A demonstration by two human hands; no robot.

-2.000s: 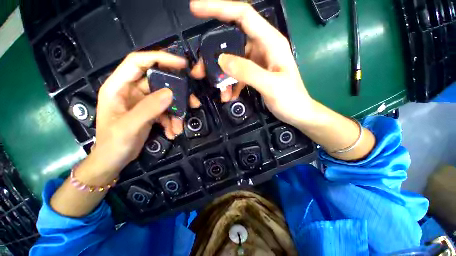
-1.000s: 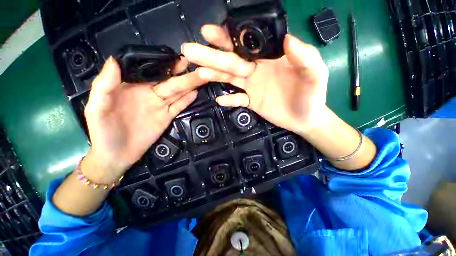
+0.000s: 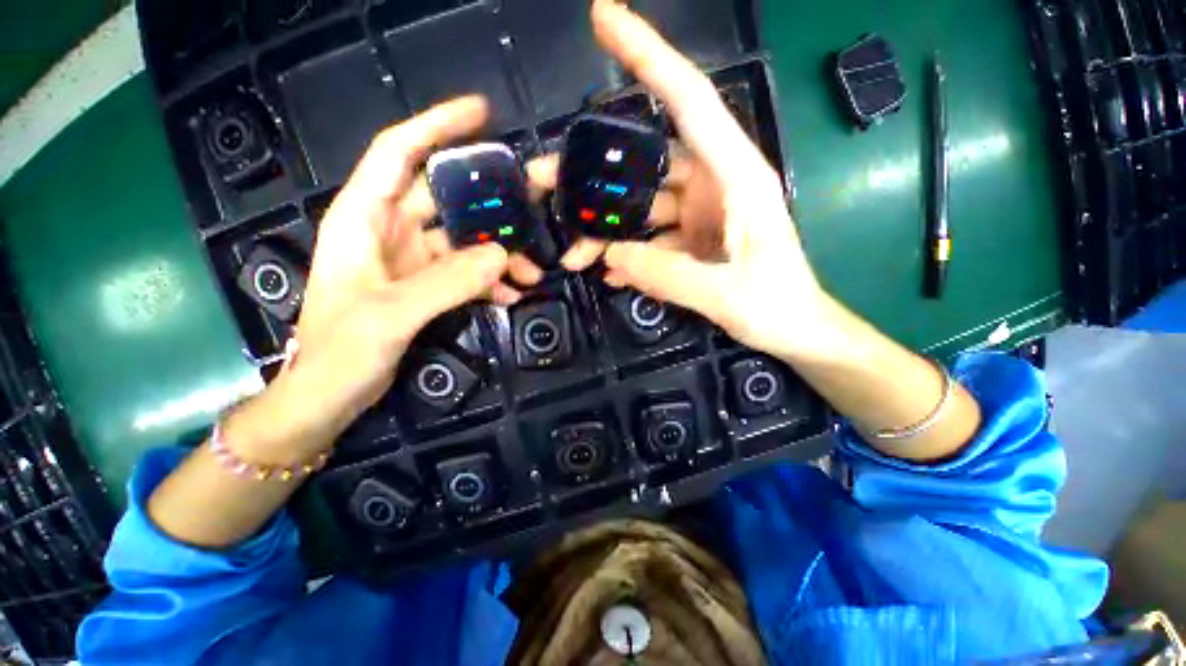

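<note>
My left hand [image 3: 377,260] holds a black watch head [image 3: 479,195] at its edges, screen facing up. My right hand [image 3: 728,241] holds a second black watch head [image 3: 611,176] beside it, also screen up. Both screens are lit with small white, blue, red and green marks. The two watches are held close together above a large black blister tray [image 3: 624,492]. Several watch heads lie in the tray pockets with their round ringed sensor windows up, such as one in the middle [image 3: 541,334]. My hands hide some pockets.
On the green surface [image 3: 845,260] right of the tray lie a single black watch unit [image 3: 870,78] and a thin black pen [image 3: 938,182] with a yellowish band. A black gridded tray [image 3: 1119,143] stands at the far right and another [image 3: 46,481] at the far left.
Both watches have turned from sensor side showing to screen side showing. My hands have closed around them and brought them in over the tray's middle. The view has shifted slightly.
</note>
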